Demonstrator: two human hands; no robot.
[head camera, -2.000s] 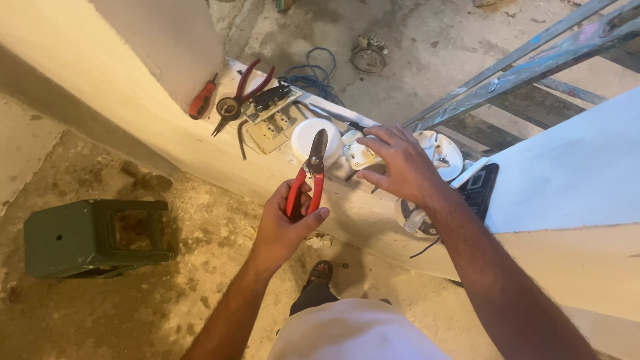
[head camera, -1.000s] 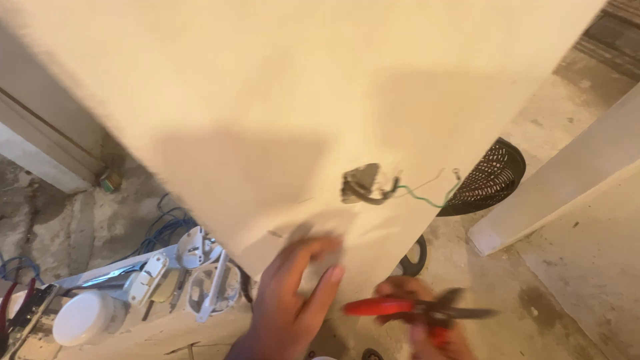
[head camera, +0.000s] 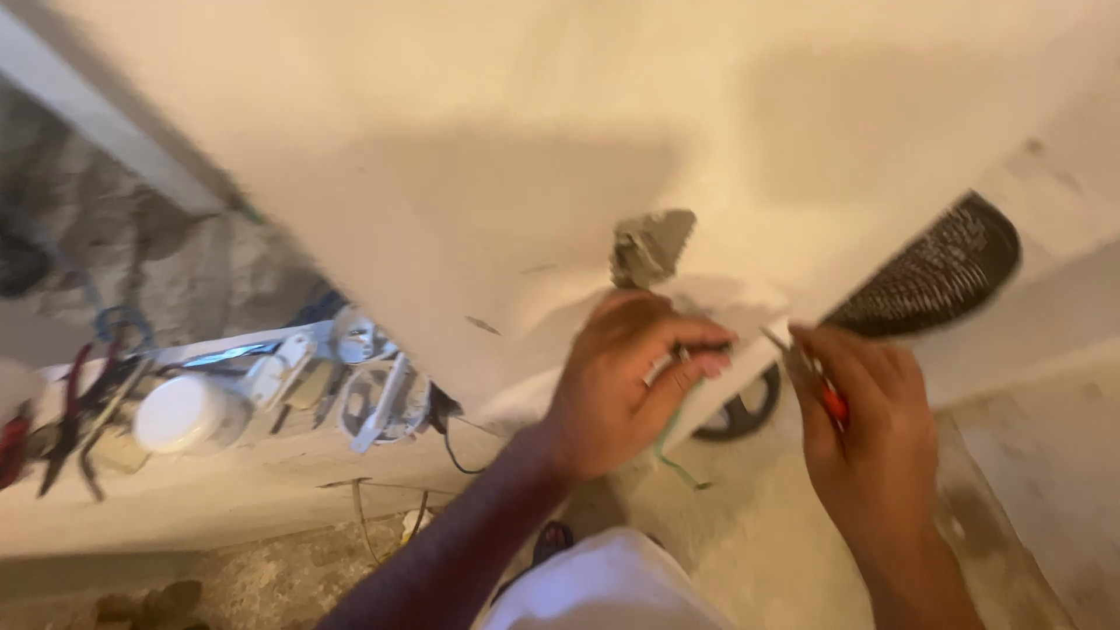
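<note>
My left hand pinches dark wires between thumb and fingers, just below a rough wall opening. A green wire hangs under that hand, its end bent aside. To its right, my right hand holds red-handled pliers or cutters, the jaws pointing up and left toward the pinched wires but apart from them. The fingers cover most of the tool's handles, and blur hides the wire ends.
On the ledge at left lie a round white cover, white electrical fittings, dark-red-handled pliers and a red-handled tool. Beyond the wall's right edge are a black mesh object and a dark wheel.
My left hand has come to the wires at the wall opening and taken hold of them. The red-handled tool, in my left hand two seconds ago, is now in my right. The view has swung to the wall.
</note>
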